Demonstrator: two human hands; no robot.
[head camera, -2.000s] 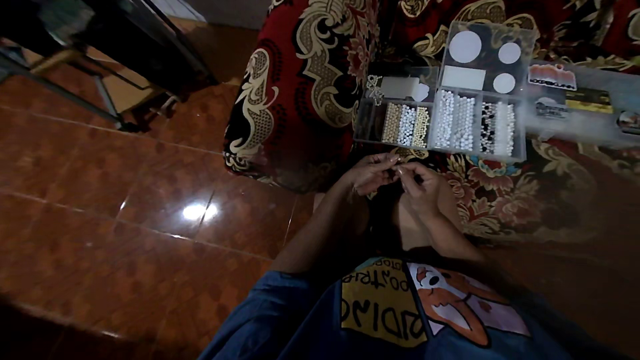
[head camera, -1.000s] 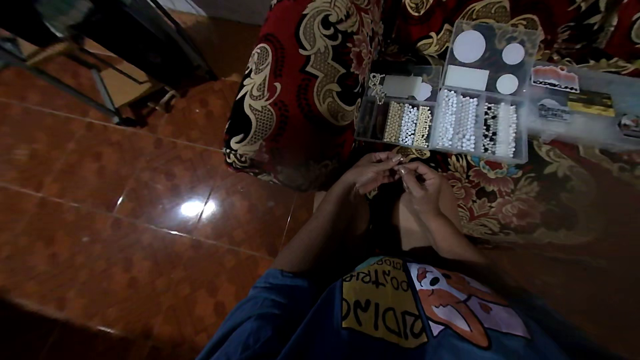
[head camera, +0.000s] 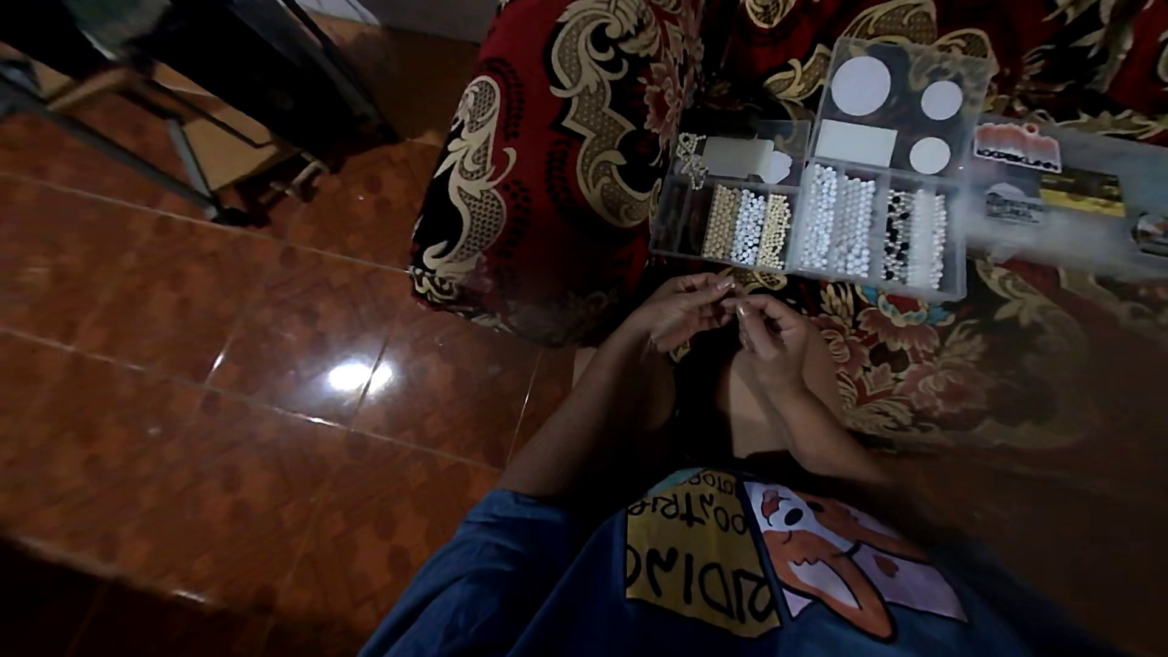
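Observation:
My left hand (head camera: 686, 310) and my right hand (head camera: 769, 336) meet above my lap, fingertips almost touching. Thumb and fingers of each are pinched together; whatever lies between them is too small and dark to make out. Just beyond the hands, on the patterned sofa seat, lie clear plastic compartment boxes. Gold beads (head camera: 721, 224), white beads (head camera: 838, 222) and black-and-white beads (head camera: 896, 237) fill compartments in rows. At the left box's upper corner is a small beaded piece (head camera: 691, 161). White round and rectangular pieces show on the upright-looking clear lid (head camera: 976, 68) behind.
A sofa armrest (head camera: 575, 164) with red, black and gold cloth rises left of the boxes. A translucent container (head camera: 999, 242) with stickers lies at the right. Glossy tiled floor (head camera: 228, 456) spreads at the left, with a metal-framed stand (head camera: 196, 164) at the upper left.

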